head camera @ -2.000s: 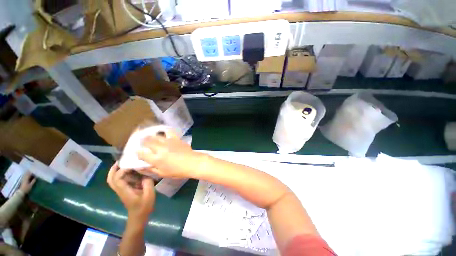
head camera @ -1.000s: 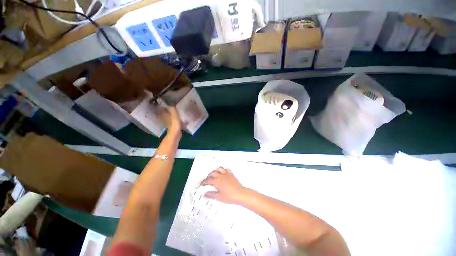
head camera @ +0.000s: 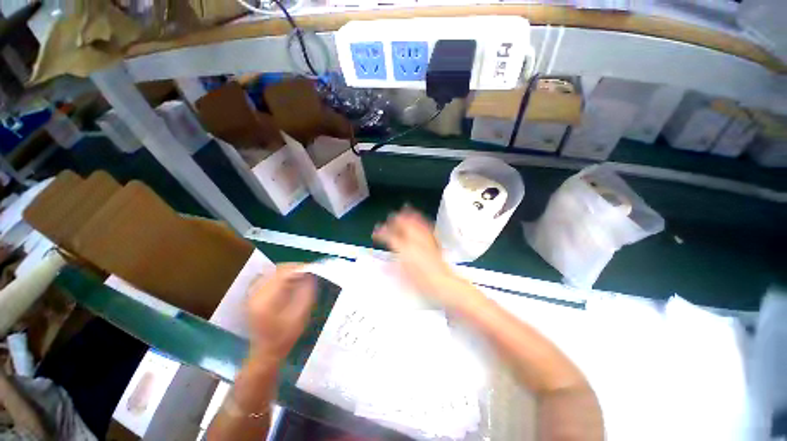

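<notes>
Printed white leaflets point(head camera: 371, 344) lie in a flat pile in front of me. My left hand point(head camera: 280, 310), blurred, is at the pile's left side, with its fingers closed on the corner of a raised white leaflet point(head camera: 332, 270). My right hand point(head camera: 412, 245), also blurred, is above the pile's back edge with its fingers apart and seems empty. Just right of it, a bagged device point(head camera: 479, 209) stands with its dark round spot showing at the open top. A second bagged device point(head camera: 594, 222) leans further right.
Open cartons point(head camera: 341, 178) stand at the back left; more, with brown flaps point(head camera: 160, 250), are at the near left. White bags point(head camera: 682, 370) lie at right. A power strip point(head camera: 375, 60) with a black adapter hangs overhead. Small boxes point(head camera: 601, 121) line the back shelf. Another person's arm point(head camera: 30, 288) shows far left.
My left hand has come back from the rear cartons to the leaflet pile and taken a leaflet's corner. My right hand has lifted off the pile and moved towards the bagged device.
</notes>
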